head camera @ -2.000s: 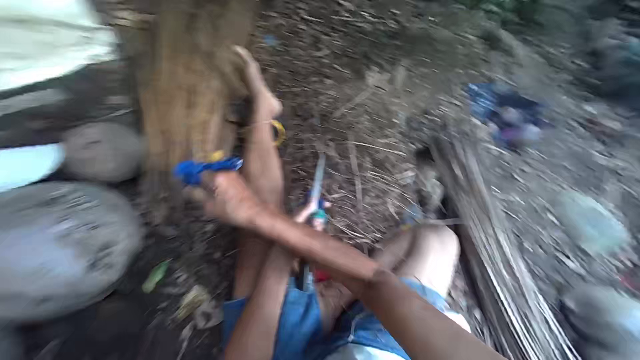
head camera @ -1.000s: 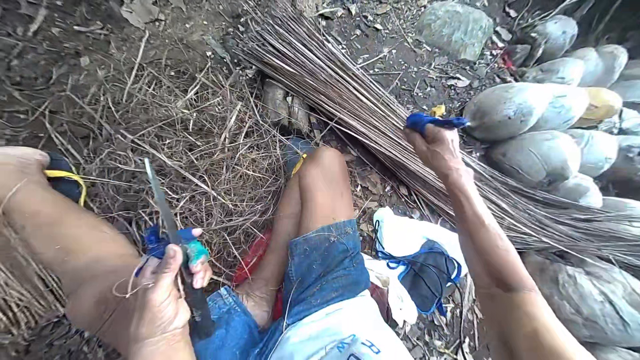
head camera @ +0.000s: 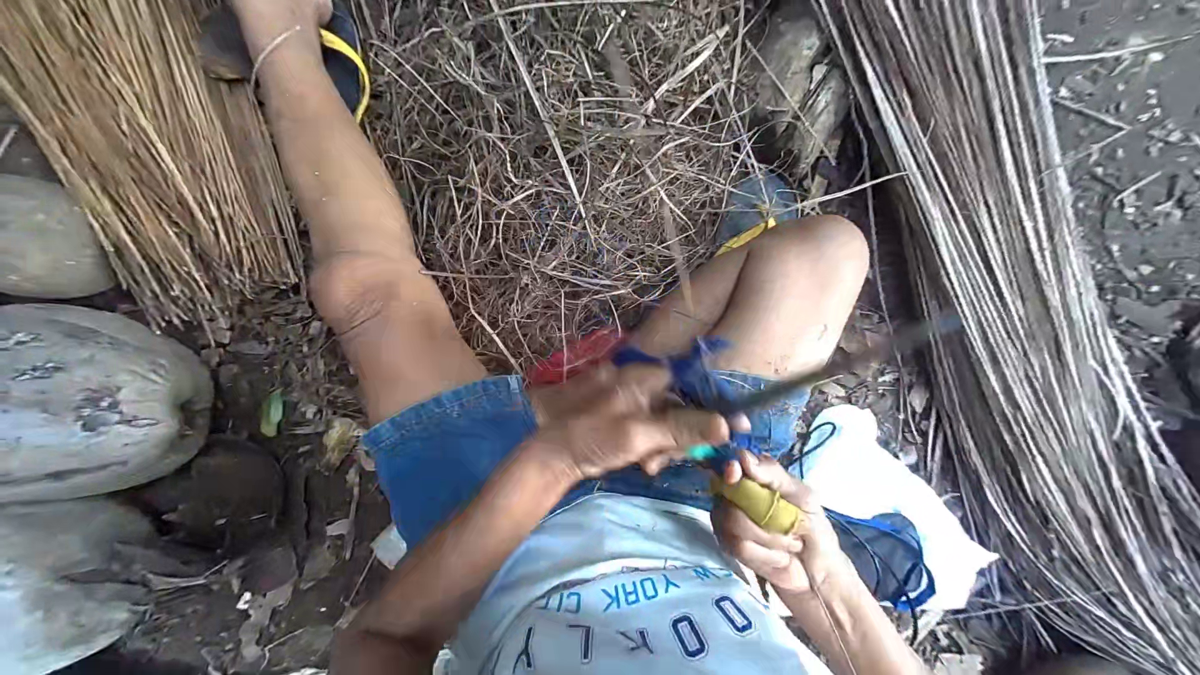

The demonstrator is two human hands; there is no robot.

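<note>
My left hand (head camera: 619, 417), blurred, is closed around a knife (head camera: 797, 382) whose narrow blade points to the right; blue and teal wrapping shows at its fingers. Against it, over my lap, my right hand (head camera: 773, 530) has curled fingers about a yellow, string-wound cylindrical piece (head camera: 761, 506), perhaps a finger cover. A thin plant strand (head camera: 830, 614) runs from the right hand toward the bottom edge. Between my legs lies a heap of fine, curly plant shavings (head camera: 572, 178). A red thing (head camera: 581, 356) lies beside the left hand, partly hidden.
Long thin stalks lie in a greyish bundle (head camera: 1012, 281) at right and a tan bundle (head camera: 159, 159) at upper left. Large husked-looking grey fruits, likely coconuts (head camera: 94, 398), sit at left. By my right hip are a white bag (head camera: 872, 459) and a dark blue pouch (head camera: 881, 553).
My right hand has come from over the stalk bundle to my lap, beside the left hand. The knife now points rightward instead of up. The view has turned.
</note>
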